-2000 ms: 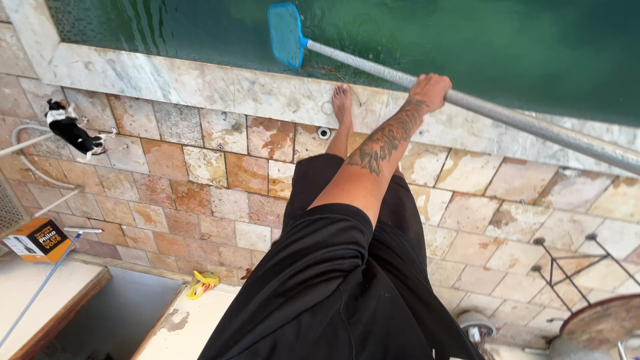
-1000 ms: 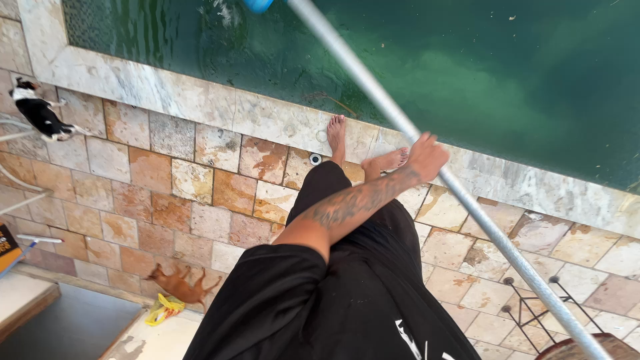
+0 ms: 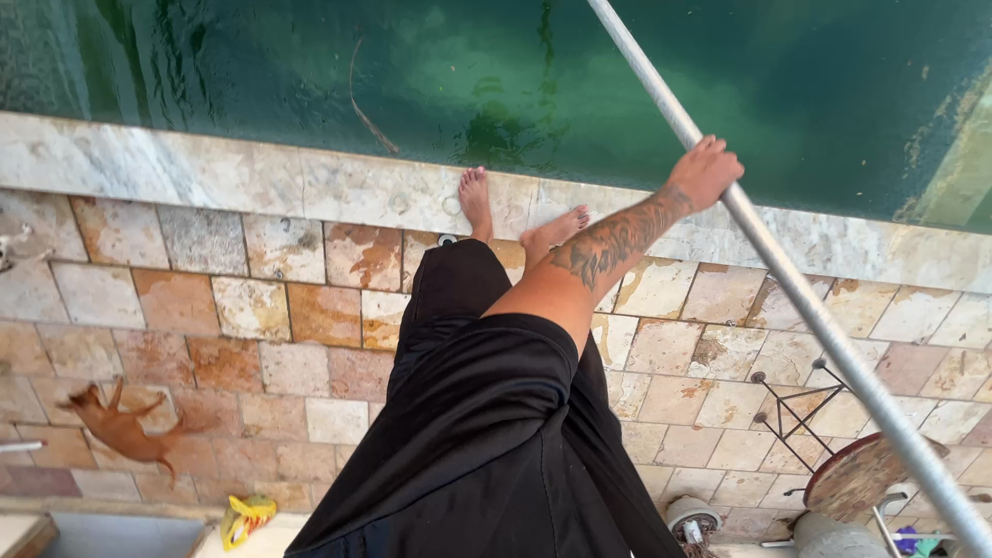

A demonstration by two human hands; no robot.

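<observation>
My left hand (image 3: 707,172) grips a long silvery metal pole (image 3: 806,298), its tattooed arm reaching across my body to the right. The pole slants from the top edge over the pool water (image 3: 434,85) down to the bottom right corner. Both of its ends lie outside the view, and no net is visible. My right hand is out of view. My bare feet rest by the pool, the left one (image 3: 474,198) on the pale stone coping (image 3: 232,177), the right one (image 3: 554,231) angled beside it.
A brown dog (image 3: 124,425) is on the stone paving (image 3: 310,422) at left. A yellow bag (image 3: 246,519) lies on a ledge below it. At lower right are a round table (image 3: 860,477) with metal legs and a pot (image 3: 692,511). A thin strand (image 3: 363,108) shows in the water.
The blue net head on the pole, seen whole at first, has left the view past the top edge. The pole has swung to a steeper slant. The brown dog has moved left along the paving.
</observation>
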